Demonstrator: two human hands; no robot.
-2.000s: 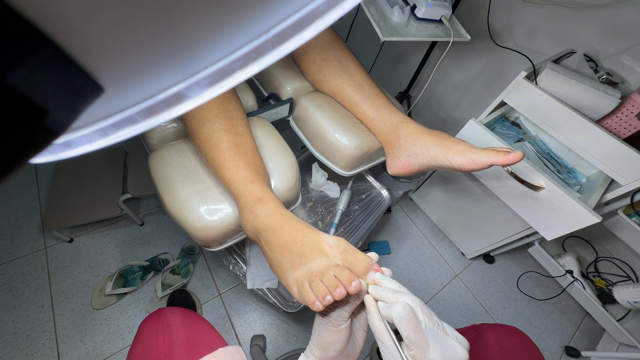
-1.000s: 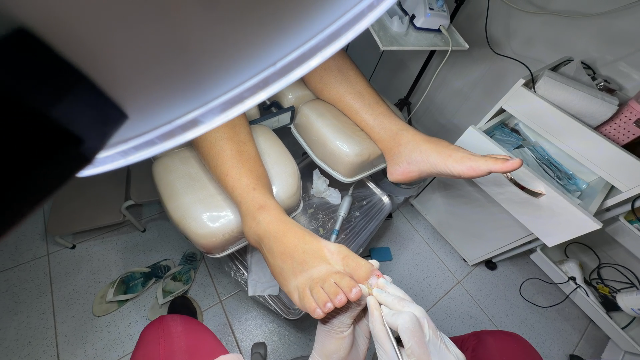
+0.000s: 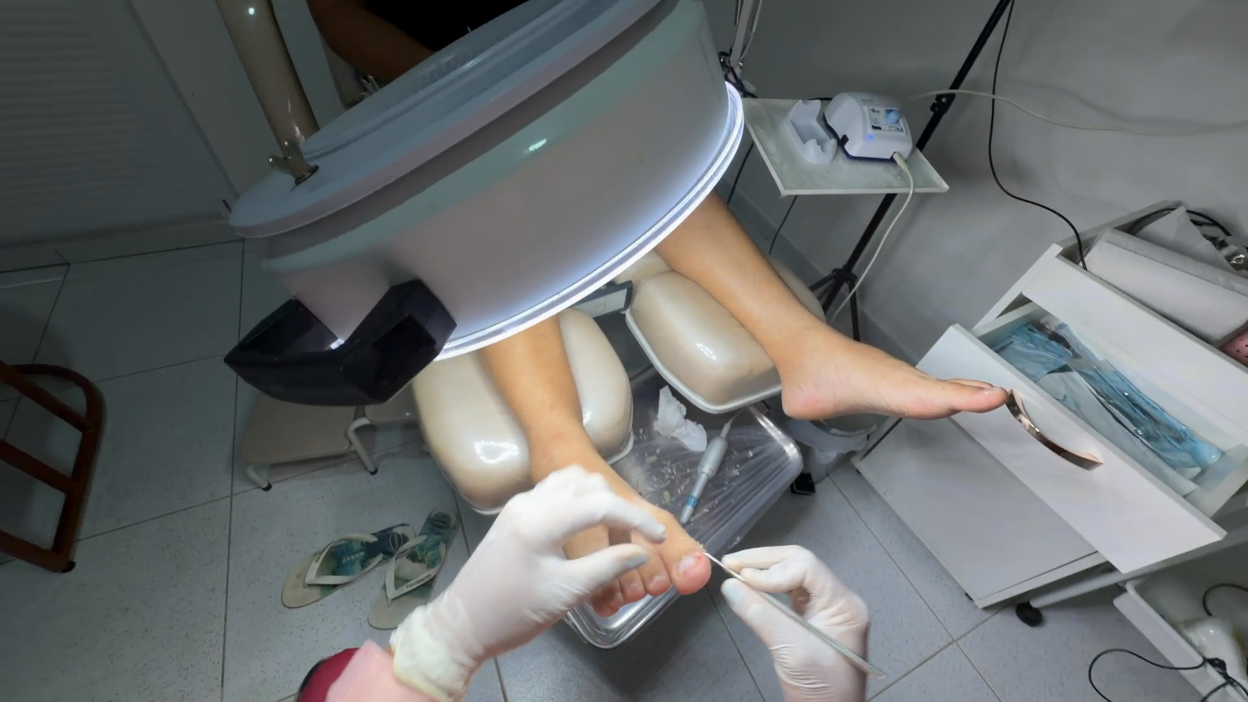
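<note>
Both my hands wear white gloves. My right hand (image 3: 795, 609) grips a thin metal nail instrument (image 3: 799, 619), its tip at the big toe (image 3: 691, 572) of a person's bare foot. My left hand (image 3: 541, 565) is raised over the same foot, thumb and fingers apart, with nothing between them. The person's other foot (image 3: 877, 380) extends to the right, beyond my hands. A handpiece with a blue band (image 3: 707, 473) and a crumpled white tissue (image 3: 680, 419) lie on the plastic-covered tray (image 3: 770, 468) under the feet.
A lit round magnifier lamp (image 3: 546, 185) hangs over the legs and beige leg rests (image 3: 702, 341). At right, an open white drawer (image 3: 1082, 458) holds blue packets. A small device (image 3: 868, 127) sits on a shelf. Flip-flops (image 3: 356, 561) lie on the floor.
My left hand has come up from beneath the toes to above the foot, its fingers now apart. The view has shifted, showing more of the lamp.
</note>
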